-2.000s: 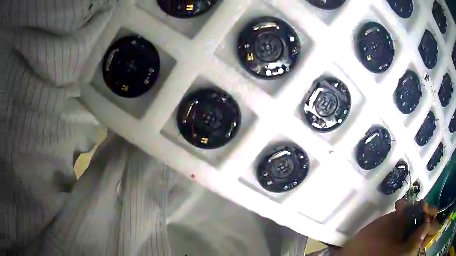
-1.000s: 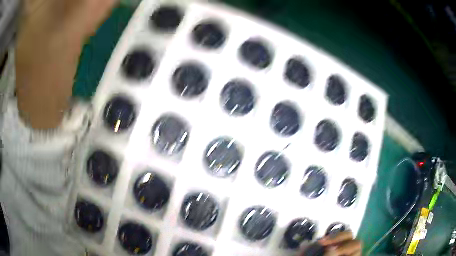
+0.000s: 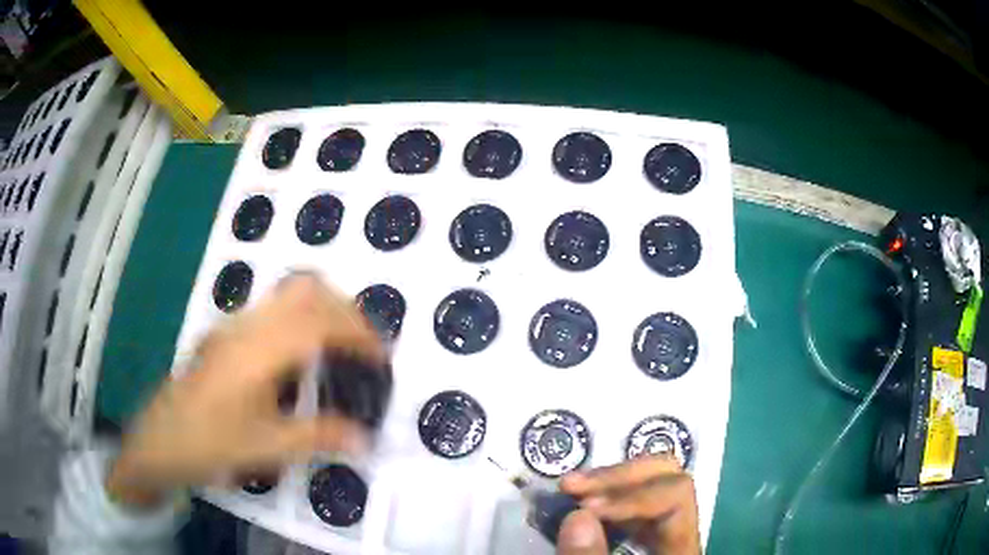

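The white foam tray (image 3: 726,217) lies in front of me with round black parts (image 3: 480,232) in its pockets; two pockets near the front edge are empty. My left hand (image 3: 260,390), blurred, is over the left part of the tray with its fingers around a round black part (image 3: 356,388). My right hand (image 3: 640,504) is at the tray's front right, holding the dispensing syringe (image 3: 555,514) like a pen. The thin needle (image 3: 502,466) points up and left, between the discs.
The glue dispenser controller (image 3: 917,358) stands at the right on the green mat, red light on, a clear air hose (image 3: 810,298) looping beside it. Stacked foam trays (image 3: 67,249) are at the left. A yellow post (image 3: 157,65) stands at the upper left.
The view has shifted so the whole tray and left stack show. My left hand has come from the upper left down over the tray and now holds a disc. The syringe is now clearly seen.
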